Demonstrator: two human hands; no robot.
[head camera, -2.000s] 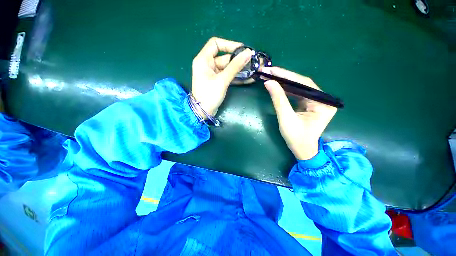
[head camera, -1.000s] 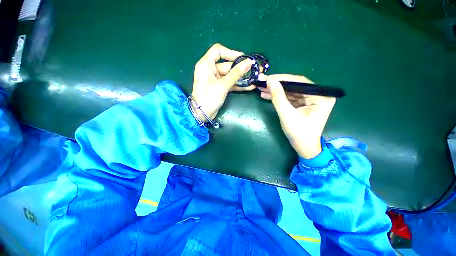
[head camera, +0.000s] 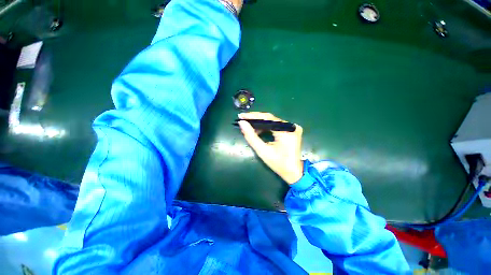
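Note:
A round circuit board assembly (head camera: 243, 99), a black disc with pale dots at its rim and a yellowish centre, lies on the dark green bench surface (head camera: 323, 80). My right hand (head camera: 277, 147) is just below it and holds a slim black pen-shaped tool (head camera: 272, 125) between thumb and fingers, its tip pointing left. The hand does not touch the disc. My left arm reaches far forward. Only a bit of my left hand (head camera: 237, 4) shows at the top edge, and its fingers are cut off.
Small round units lie along the far side, one paler (head camera: 369, 13), one dark (head camera: 440, 28). A grey-white box (head camera: 474, 131) with cables stands at the right edge. A red item (head camera: 417, 239) is below it. A white strip (head camera: 16, 107) lies at left.
My left hand has left the disc and stretched far forward out of the picture. The disc now lies on the bench. My right hand has moved left and down with the black tool. The view has shifted.

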